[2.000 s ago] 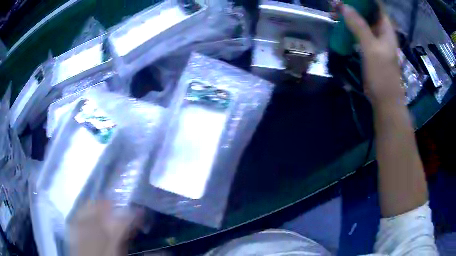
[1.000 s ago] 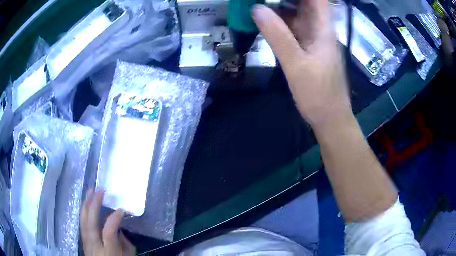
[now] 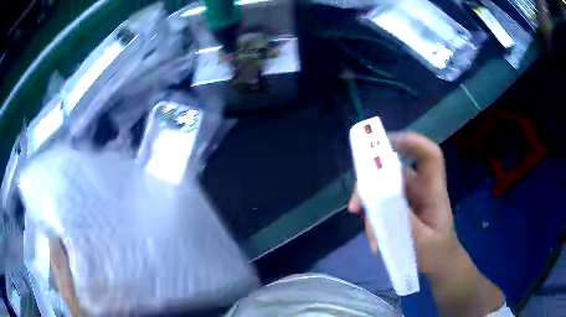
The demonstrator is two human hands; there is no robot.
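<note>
My right hand [image 3: 428, 198] grips a white housing [image 3: 388, 210] upright above the bench's front edge, its end with two small red ports towards the top. My left hand [image 3: 65, 272], at the lower left, is partly hidden and blurred, holding a blurred, translucent plastic bag [image 3: 161, 241]. Behind the bag, another housing [image 3: 170, 148] with a circuit board [image 3: 180, 116] at its top end lies on the mat; its lower part is covered. The teal-green screwdriver [image 3: 221, 18] stands at the screw feeder [image 3: 282, 59], with no hand on it.
Bagged housings [image 3: 93, 74] line the left side. Another bagged housing [image 3: 422, 37] lies at the upper right, beside a labelled strip [image 3: 494, 26]. Thin green-handled pliers [image 3: 355, 99] lie on the black mat [image 3: 279, 148]. A red stool [image 3: 515, 148] stands on the blue floor.
My right hand has left the screwdriver at the feeder and now holds a housing at the lower right. My left hand has moved left and a blurred bag has been raised in front of the housings.
</note>
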